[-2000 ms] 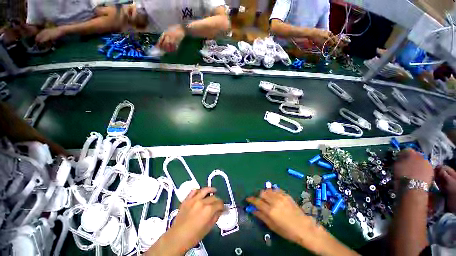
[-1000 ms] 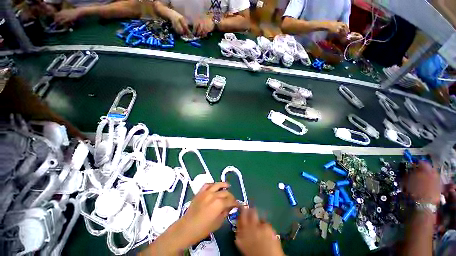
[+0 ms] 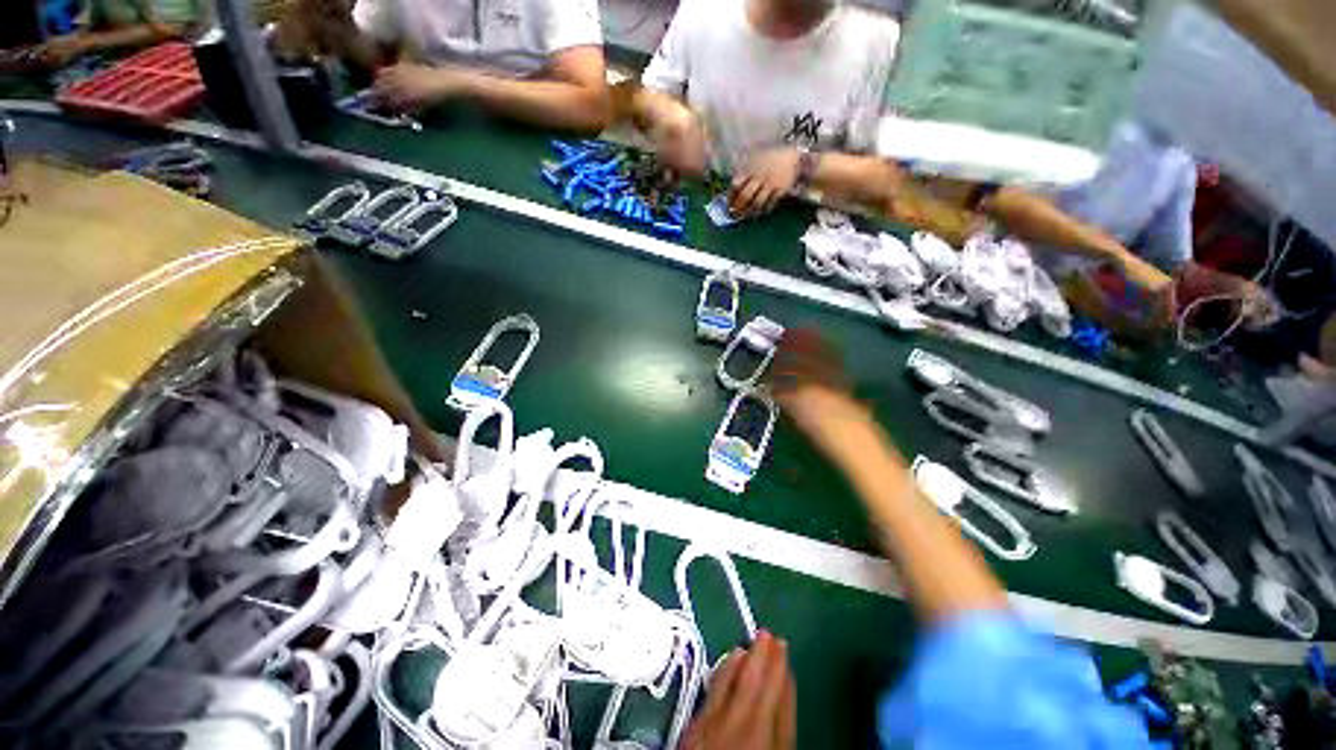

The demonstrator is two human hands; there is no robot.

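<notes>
My right hand [image 3: 806, 366], blurred, reaches over the green belt beside a whitish loop unit [image 3: 750, 353]. Whether it touches or holds anything cannot be told. A loop unit with a blue band in its base [image 3: 743, 440] lies on the belt just nearer to me. My left hand [image 3: 750, 696] is at the bottom edge, partly cut off, at the lower end of a white loop housing [image 3: 715, 564]; the housing's base is hidden and the grip is unclear. A tangled pile of white housings [image 3: 491, 681] lies to its left.
An open brown carton [image 3: 132, 279] full of white housings stands at left. Pale rails [image 3: 659, 513] edge the belt, which carries more loops. Blue cylinders [image 3: 608, 183] and white housings [image 3: 952, 279] lie before workers opposite. Metal parts [image 3: 1194, 696] lie at lower right. A pale green box [image 3: 1018, 73] hangs above.
The view has shifted left, showing the carton. My right hand has moved from the near worktop out over the belt. A blue-banded unit now lies on the belt where none lay before.
</notes>
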